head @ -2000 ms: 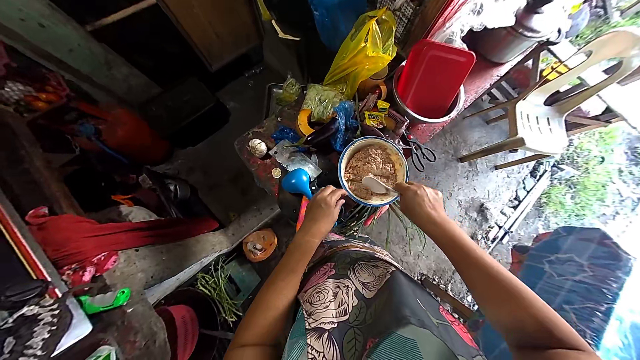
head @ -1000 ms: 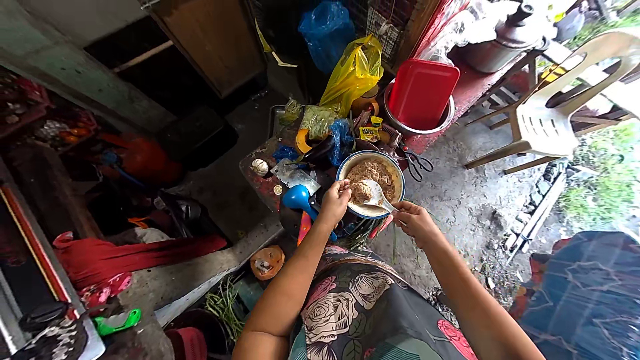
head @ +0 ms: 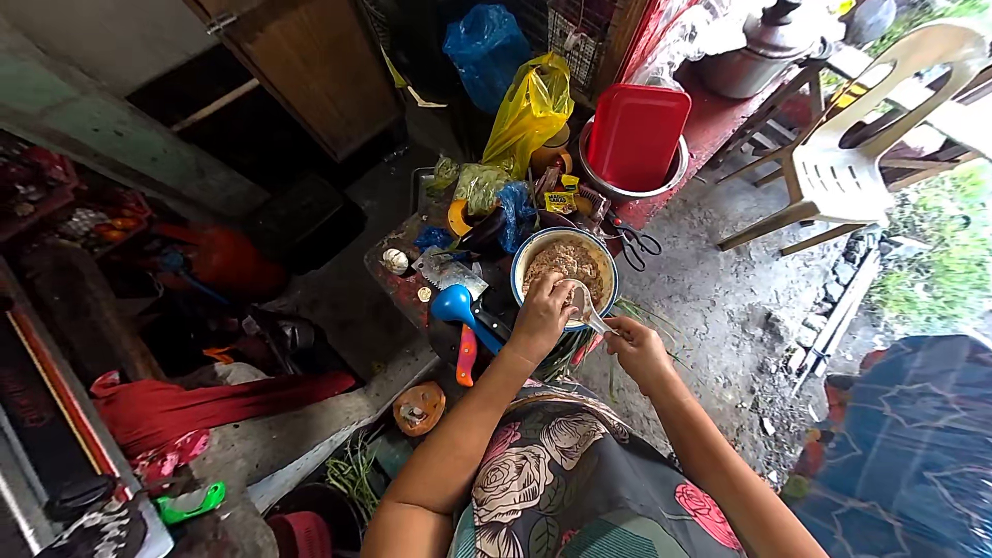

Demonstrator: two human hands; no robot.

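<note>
A white enamel bowl with a blue rim (head: 521, 273) holds a brownish minced mixture (head: 570, 263). My right hand (head: 642, 353) grips the handle of a pale plastic scoop (head: 589, 314), whose head is over the near part of the bowl. The fingers of my left hand (head: 542, 314) are at the scoop's head, above the bowl's near left side; whether they hold some mixture cannot be told. Left of the bowl lie a blue ladle (head: 452, 303), a knife with a black handle (head: 490, 321), an orange-red handle (head: 466, 356) and a wide metal blade (head: 451, 273).
Beyond the bowl are a yellow plastic bag (head: 535, 105), an eggplant (head: 484, 231), a seasoning packet (head: 559, 202) and a red tray (head: 637, 136) in a metal basin (head: 682, 167). Scissors (head: 639, 246) lie right of the bowl, a garlic bulb (head: 395, 261) at the left. A plastic chair (head: 841, 182) stands farther right.
Two seconds ago my left hand was at the bowl's near left rim; now its fingers are at the scoop's head. My right hand still holds the scoop's handle.
</note>
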